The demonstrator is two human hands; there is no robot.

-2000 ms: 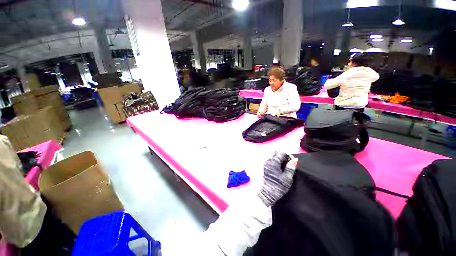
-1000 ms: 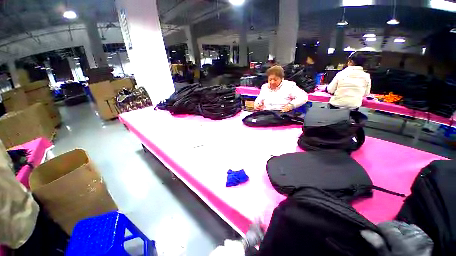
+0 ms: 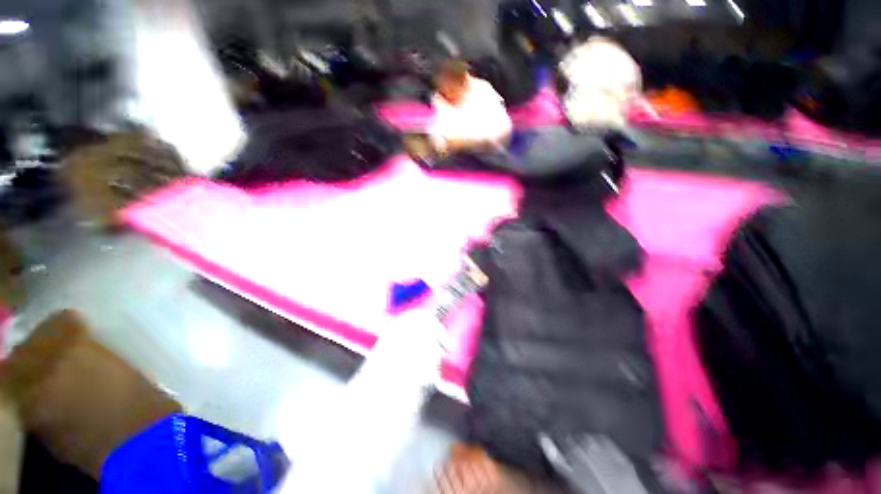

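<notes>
The frame is heavily blurred. A black backpack [image 3: 560, 357] stands or lies in front of me, its top reaching towards another black bag behind it. My left hand [image 3: 464, 288], in a grey striped glove, is at the upper left edge of the backpack and seems to hold it there. My right hand [image 3: 599, 465], in a grey glove, is at the bottom edge of the picture against the lower part of the backpack; its fingers are too blurred to read.
The pink-covered table [image 3: 290, 227] holds a blue cloth [image 3: 410, 292], a dark pile [image 3: 299, 145] at the far left and black bags [image 3: 773, 338] at right. Two people are beyond. A blue stool [image 3: 184, 463] and a cardboard box [image 3: 87, 386] stand at lower left.
The view has turned and blurred. My left hand has risen from the table's near edge to the backpack's upper left side. The backpack now extends further up in view.
</notes>
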